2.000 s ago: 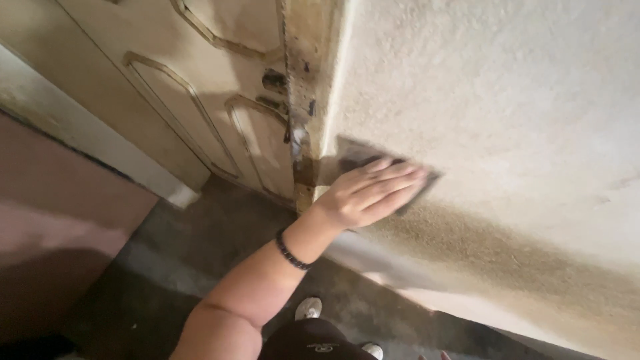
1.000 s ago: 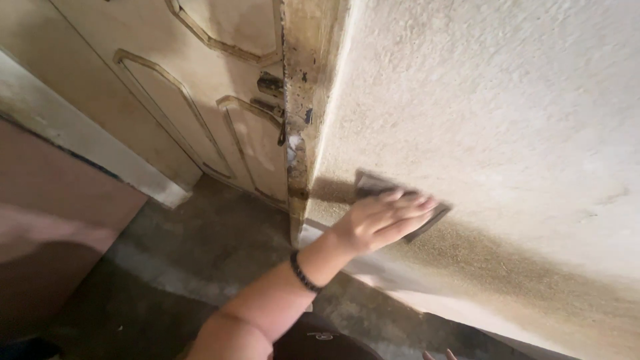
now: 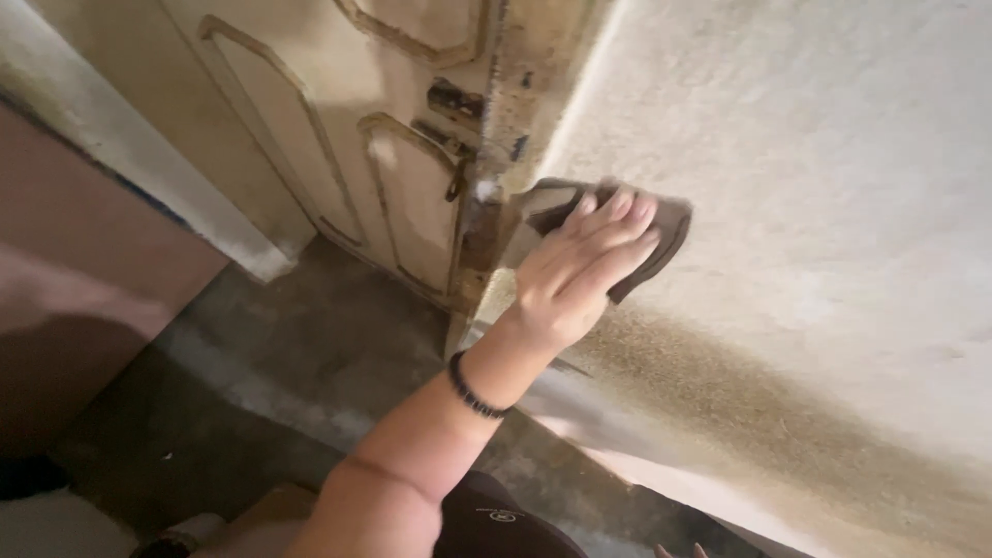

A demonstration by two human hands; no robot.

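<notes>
My left hand (image 3: 585, 267), with a dark beaded bracelet at its wrist, lies with its fingers spread over a dark, flexible sheet (image 3: 673, 225) that looks like sandpaper. It presses the sheet against the pale, rough wall (image 3: 814, 194), right beside the worn door frame (image 3: 535, 85). The sheet's edges bend away from the palm, and its left end reaches the wall's corner by the frame. Of my right hand (image 3: 682, 551), only fingertips show at the bottom edge, low and apart from the wall; whether it holds anything is hidden.
A panelled door (image 3: 418, 186) with a dark lock and handle (image 3: 456, 101) stands left of the frame. A brownish, grainy band (image 3: 744, 380) crosses the lower wall. Below is the dark floor (image 3: 310, 333); a pinkish surface (image 3: 93, 256) lies at far left.
My left hand and the sheet have moved up the wall and closer to the door frame since one second ago. Before that, they had moved downward along the wall.
</notes>
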